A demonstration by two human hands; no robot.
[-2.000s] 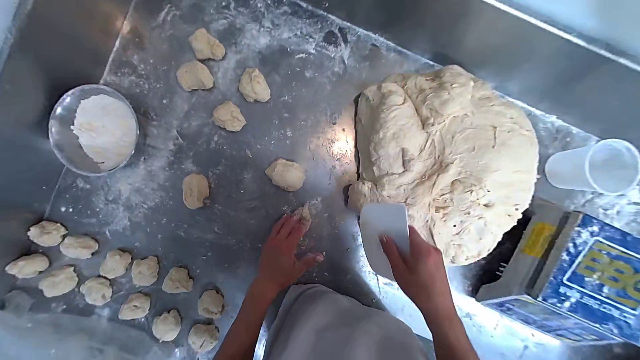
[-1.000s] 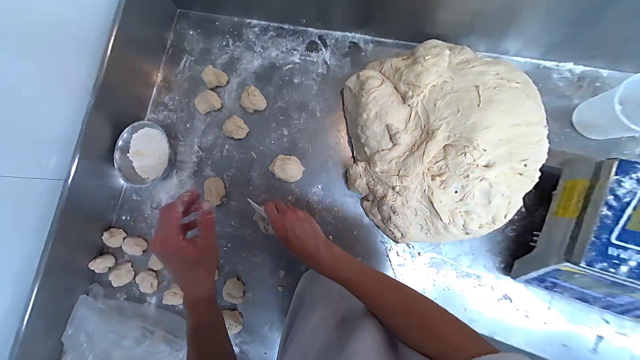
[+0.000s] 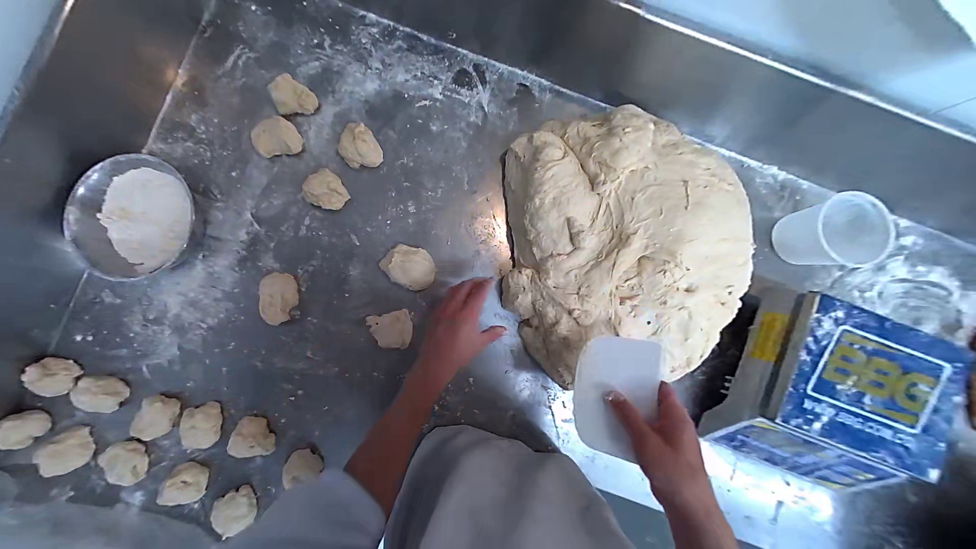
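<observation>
A large mass of dough [image 3: 633, 236] rests on the floured metal worktop. My right hand [image 3: 656, 435] grips a white plastic dough scraper [image 3: 610, 389], whose far edge overlaps the dough's lower side. My left hand [image 3: 461, 328] lies over the worktop just left of the mass, fingers apart and holding nothing. Close to it are a rounded dough piece [image 3: 409, 267] and a flatter dough piece [image 3: 390, 329]. Farther left lie several loose dough pieces [image 3: 324, 189], and more dough pieces [image 3: 183, 483] are grouped at the lower left.
A clear bowl of flour [image 3: 145, 217] stands at the left. On the right are a translucent plastic cup [image 3: 831, 230] on its side and a blue-and-grey scale [image 3: 869, 381] dusted with flour. A raised metal wall [image 3: 732, 99] borders the worktop at the back.
My right hand, with the scraper, has gone from left of the dough mass to its lower edge. My left hand has moved right, toward the mass. The flatter piece now lies uncovered.
</observation>
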